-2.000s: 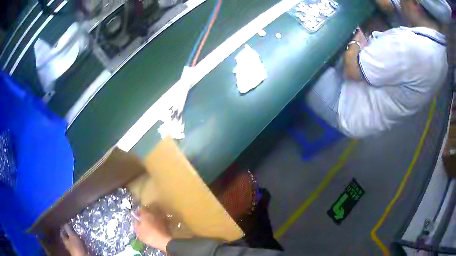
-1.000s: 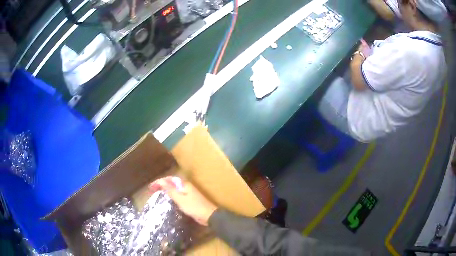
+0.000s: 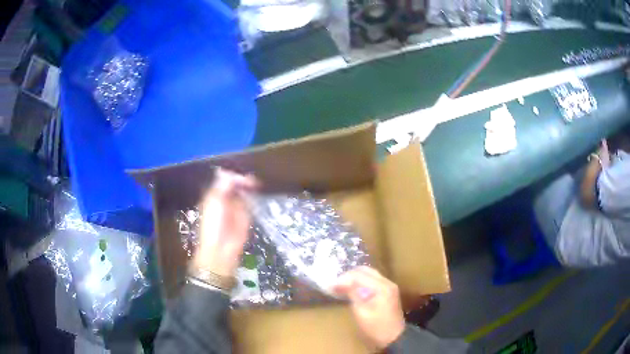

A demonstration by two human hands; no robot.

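Observation:
An open brown carton (image 3: 412,221) stands in front of me with clear bags of small shiny parts inside. My left hand (image 3: 228,214) is shut on the upper left end of one clear bag of parts (image 3: 311,231). My right hand (image 3: 373,304) grips the lower right end of the same bag, over the carton. Another bag (image 3: 259,276) with a white label and green marks lies below it in the carton. Both hands are blurred. Whether my right hand holds a tool as well cannot be told.
A blue bin (image 3: 200,90) with a bag of shiny parts stands at upper left. Empty clear bags (image 3: 103,269) lie at left. The green bench (image 3: 463,159) bears a crumpled white wipe (image 3: 500,131), a white hose-fed tool (image 3: 432,121) and a parts tray (image 3: 575,100). A coworker (image 3: 587,214) sits at right.
The view has swung left, bringing the blue bin and empty bags further into the picture. My left hand has come into view, and a bag is now stretched between both hands over the carton.

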